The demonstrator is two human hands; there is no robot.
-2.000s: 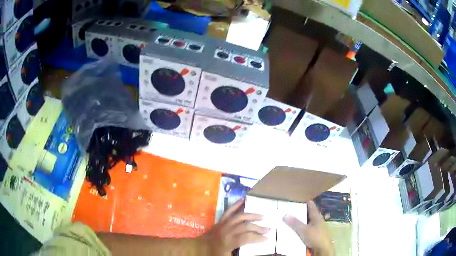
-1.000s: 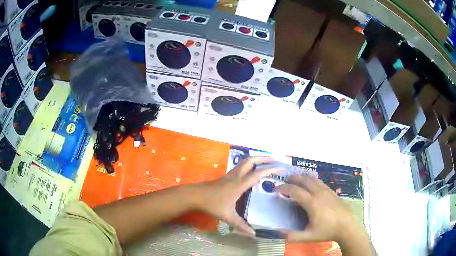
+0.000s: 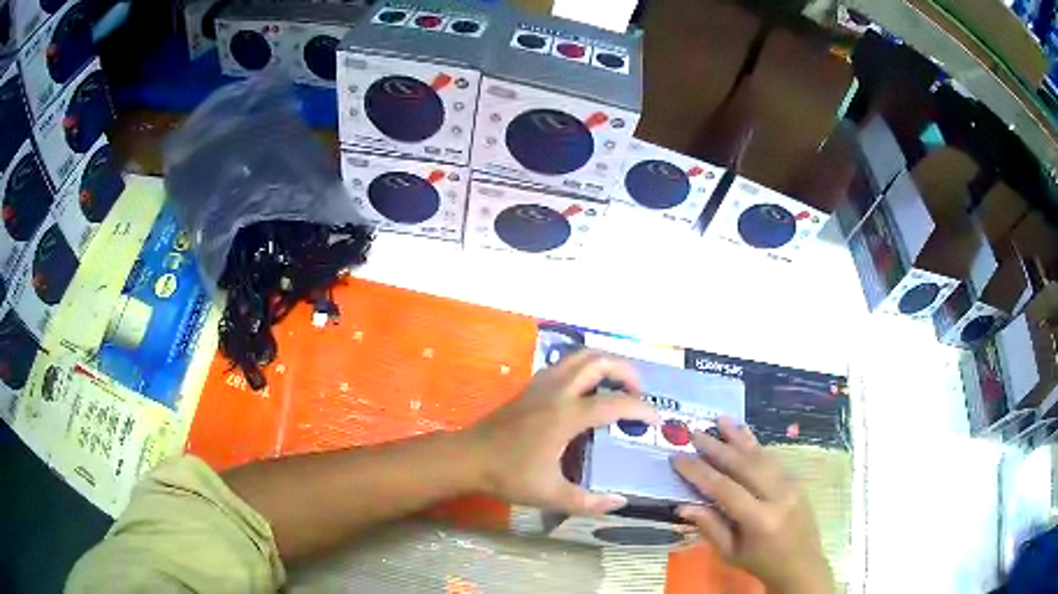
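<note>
A retail box (image 3: 645,470) with a grey top and small coloured circles lies on the work mat (image 3: 383,383) in front of me, its printed front partly showing below. The top is closed. My left hand (image 3: 555,432) grips its left side, thumb at the lower edge and fingers over the top. My right hand (image 3: 748,501) rests on its right side with fingers on the top and front edge. The box's right side is partly hidden by the hand.
Closed boxes (image 3: 548,142) stand stacked behind the mat. Open boxes (image 3: 917,290) line the right. Black cables (image 3: 273,290) lie beside a dark plastic bag (image 3: 249,163) at left. Printed sheets (image 3: 145,325) and more stacked boxes (image 3: 52,261) are at far left.
The box's brown flap, standing up two seconds ago, is now down and the grey top faces up. Both hands have moved from its open top to its sides and top.
</note>
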